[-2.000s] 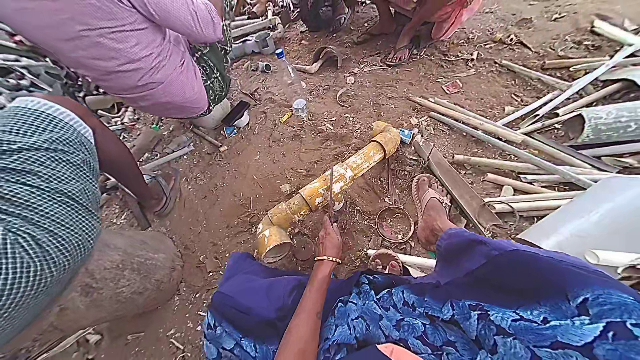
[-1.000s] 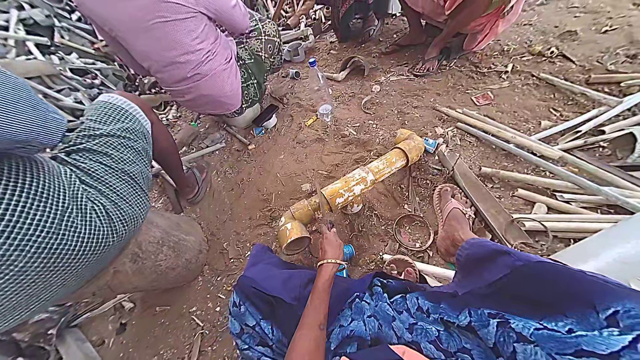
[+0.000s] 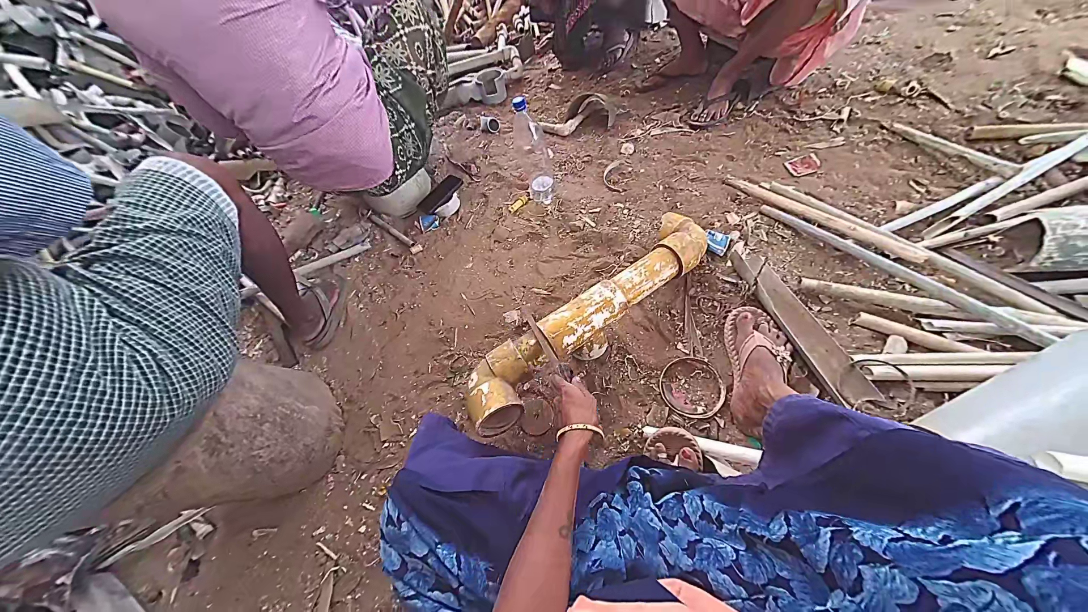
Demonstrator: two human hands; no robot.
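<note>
A yellow plastic pipe (image 3: 595, 310) with elbow fittings at both ends lies on the dirt, its yellow surface patchy with white. What appears to be my left hand (image 3: 575, 401), with a bangle at the wrist, grips the dark handle of a narrow flat blade (image 3: 541, 336). The blade lies across the pipe near its lower left elbow (image 3: 495, 399); whether it touches is hard to tell. A short side branch (image 3: 592, 346) points toward me from under the pipe. My right hand does not show. A thin brown ring (image 3: 693, 387) lies right of my hand, by my sandalled foot (image 3: 752, 361).
Long thin pipes (image 3: 909, 246) and a flat strip (image 3: 799, 327) lie at the right. Beyond the yellow pipe stands a clear bottle (image 3: 531, 153). A person in checked cloth (image 3: 119, 340) is close at the left; others squat at the back. A large stone (image 3: 255, 433) lies at the lower left.
The blade, more upright over the pipe earlier, now slants across it toward the lower left elbow. A blue item seen beside my hand one second ago no longer shows. The view has shifted somewhat.
</note>
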